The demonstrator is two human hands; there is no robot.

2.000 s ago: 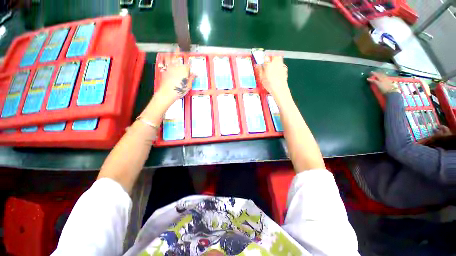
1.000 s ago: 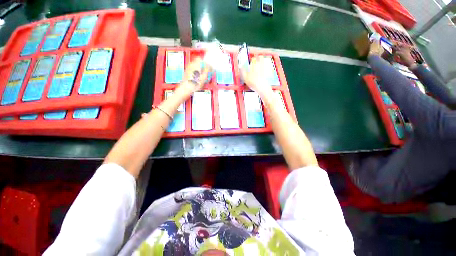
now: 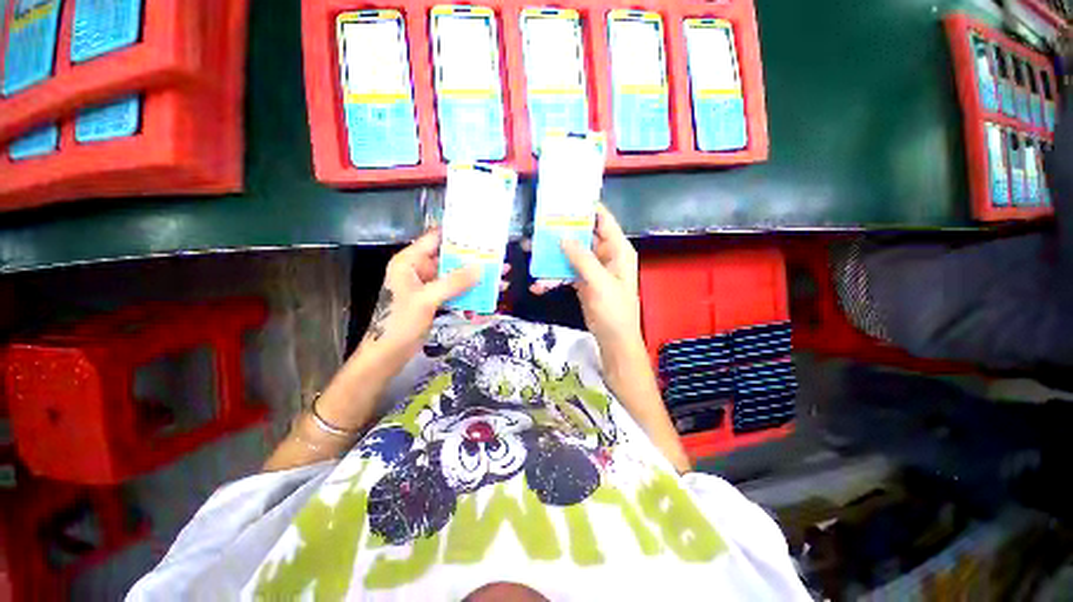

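Note:
My left hand (image 3: 426, 282) holds a keypad phone (image 3: 478, 229) upright, its pale screen and light blue keypad facing me, the thumb on the lower part. My right hand (image 3: 600, 265) holds a second keypad phone (image 3: 567, 200) the same way, beside the first and slightly higher. Both phones are in front of the bench edge, above my lap. Behind them the red phone tray (image 3: 320, 100) lies on the green bench, its near row of recesses filled with face-up phones. The tray's far row is cut off by the top edge.
Stacked red trays (image 3: 177, 153) with phones stand at the left. Another phone tray (image 3: 974, 129) lies far right, near a person's dark sleeve or clothing (image 3: 941, 282). Below the bench are a red bin (image 3: 682, 288) with dark slim pieces (image 3: 765, 365) and a red stool (image 3: 71, 412).
Both hands have come back from the tray's far row to above my lap, each now holding a phone. The view has tilted down, showing the red bin below the bench.

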